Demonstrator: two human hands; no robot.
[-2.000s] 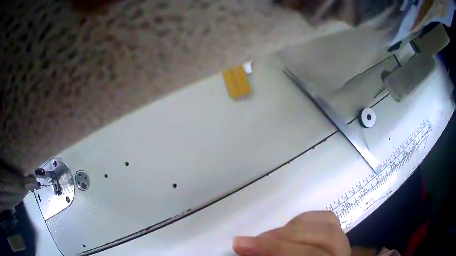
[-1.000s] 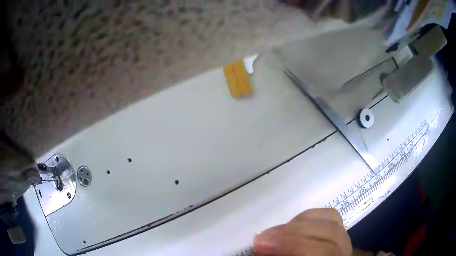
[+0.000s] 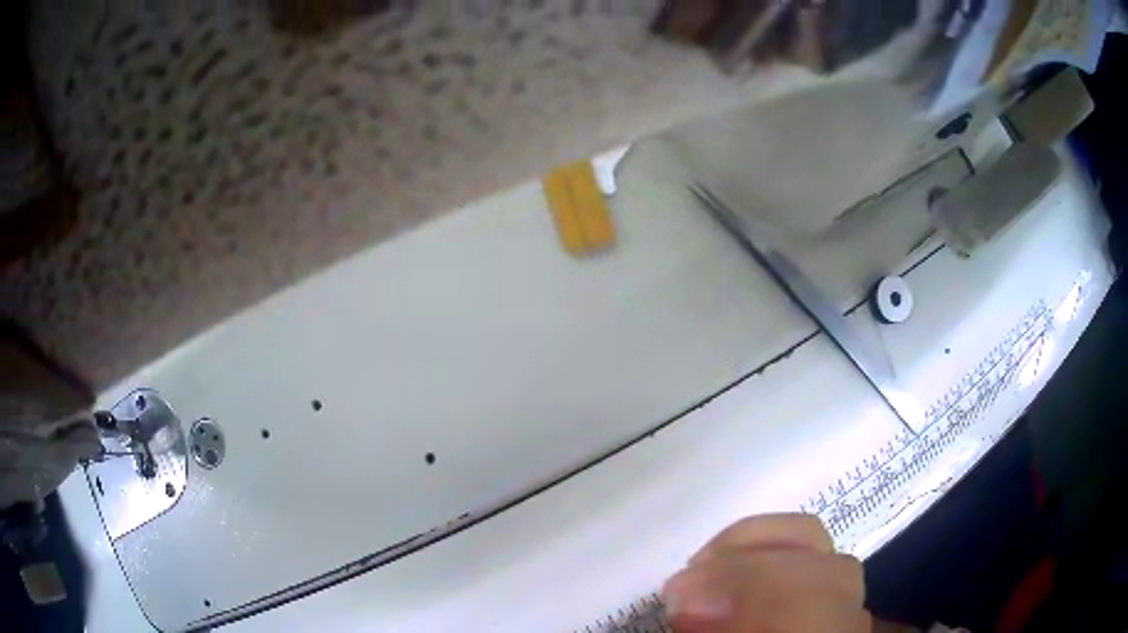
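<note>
My right hand is at the bottom edge, partly cut off. It lies on the white table front with its fingers curled in, and nothing shows in it. My left hand is not in view. The pale machine bed has no fabric on it. The shiny needle plate is at the far left, with the presser foot above it and a small perforated disc beside it. My right hand is well away from the foot, on its right.
The large machine head hangs across the top. A yellow strip and a white scrap lie at its edge. Grey metal tweezers, a small round bobbin-like piece and the bobbin winder bracket are right. Printed ruler marks run along the table front.
My right hand's thumb tip has drawn back to the right, and ruler marks now show left of it. The view has shifted slightly. The tweezers and yellow strip lie as before.
</note>
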